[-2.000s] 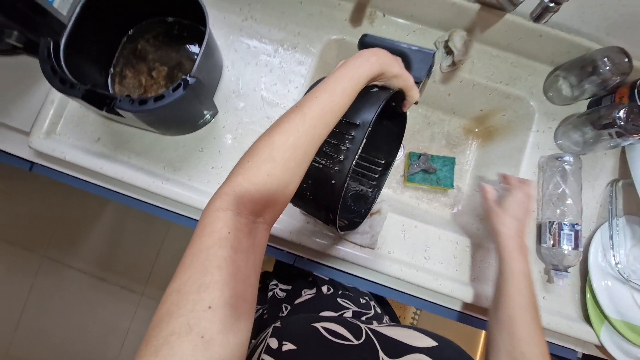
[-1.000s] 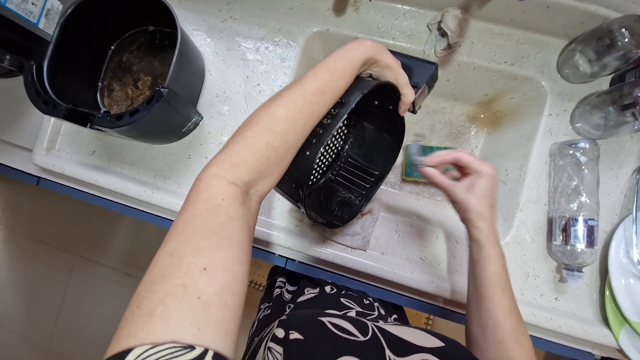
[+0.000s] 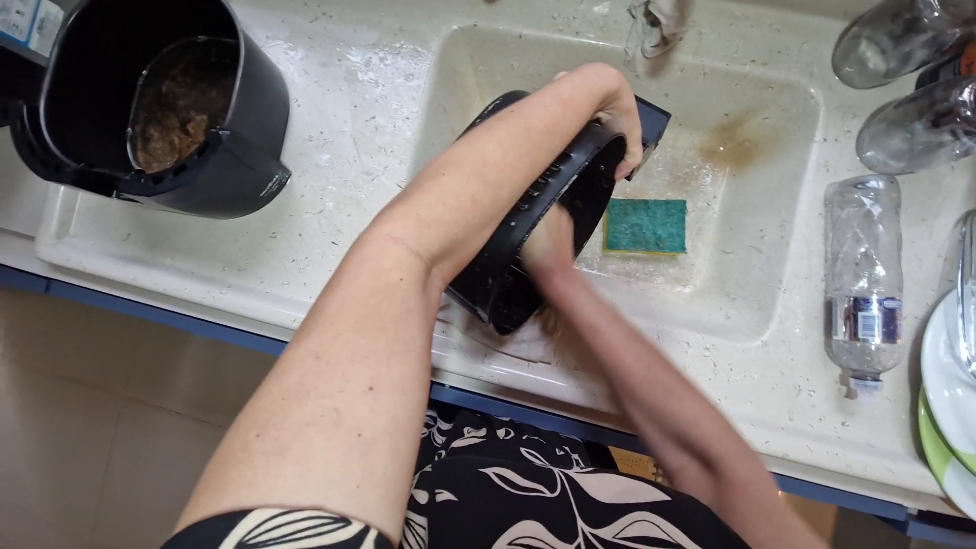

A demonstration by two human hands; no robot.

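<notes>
A black air fryer basket (image 3: 499, 278) is tilted over the near left side of the sink basin. My left hand (image 3: 619, 122) reaches over it and grips its far rim beside the dark handle (image 3: 654, 122). Inside the opening is my right hand (image 3: 552, 240), with its fingers hidden by the basket wall; whether they hold anything does not show. A green and yellow scouring sponge (image 3: 646, 226) lies on the basin floor, right of the basket.
A black air fryer drawer (image 3: 263, 107) holding murky brown liquid stands at the left. A crumpled cloth (image 3: 657, 27) lies behind the basin. Along the right are glass jars (image 3: 915, 126), a clear plastic bottle (image 3: 865, 259) and plates (image 3: 949, 351).
My right hand has moved from the basin's right side, past the sponge, into the basket. The small grey thing on the sponge two seconds ago no longer lies there. My left hand keeps its grip.
</notes>
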